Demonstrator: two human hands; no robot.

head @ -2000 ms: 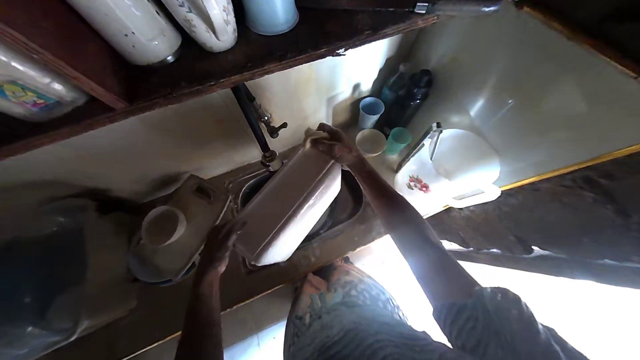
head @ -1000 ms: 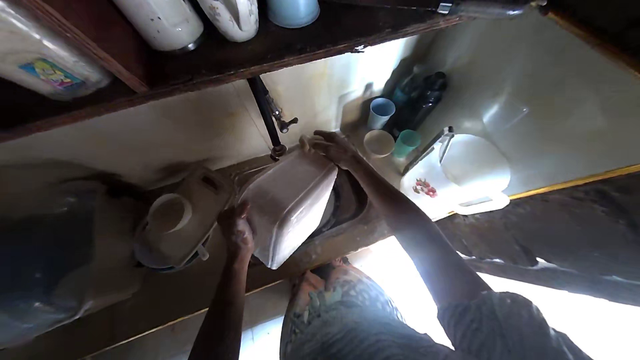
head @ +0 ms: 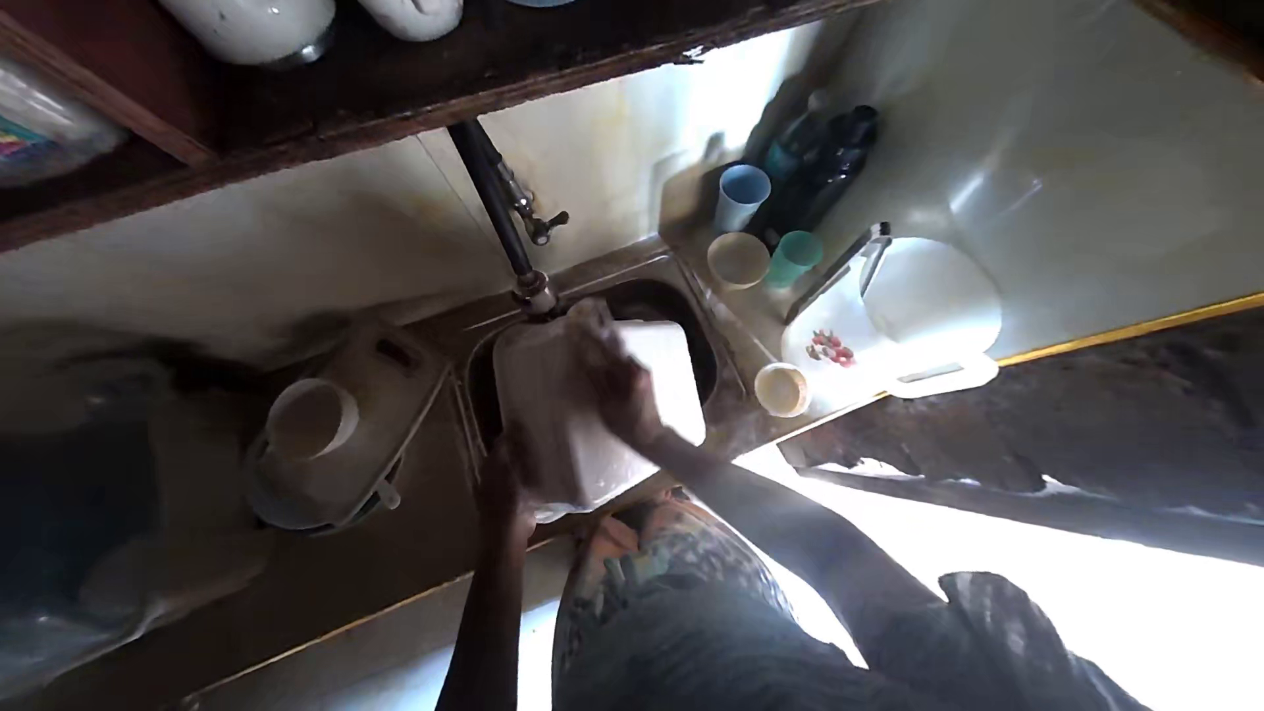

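A white plastic tub point(head: 543, 395), its bottom and one side showing, lies over the metal sink point(head: 706, 360) under the black tap pipe. My left hand point(head: 506, 484) grips its near left edge. My right hand point(head: 617, 380) is blurred and lies on the tub's surface, with something pale, perhaps a sponge, at its fingertips. What exactly the right hand holds is not clear. The tap point(head: 533, 291) ends just beyond the tub's far edge.
Right of the sink stand a blue cup point(head: 741, 193), a green cup point(head: 793, 255), a cream bowl point(head: 738, 261), dark bottles point(head: 839, 158) and a white cutting board point(head: 825, 341). Left are a white cup point(head: 313, 420) and a tray point(head: 380, 405). A wooden shelf point(head: 474, 94) hangs above.
My right hand has moved from the tub's far corner onto its surface. The tub has turned and sits lower over the sink. My left hand still holds its left side.
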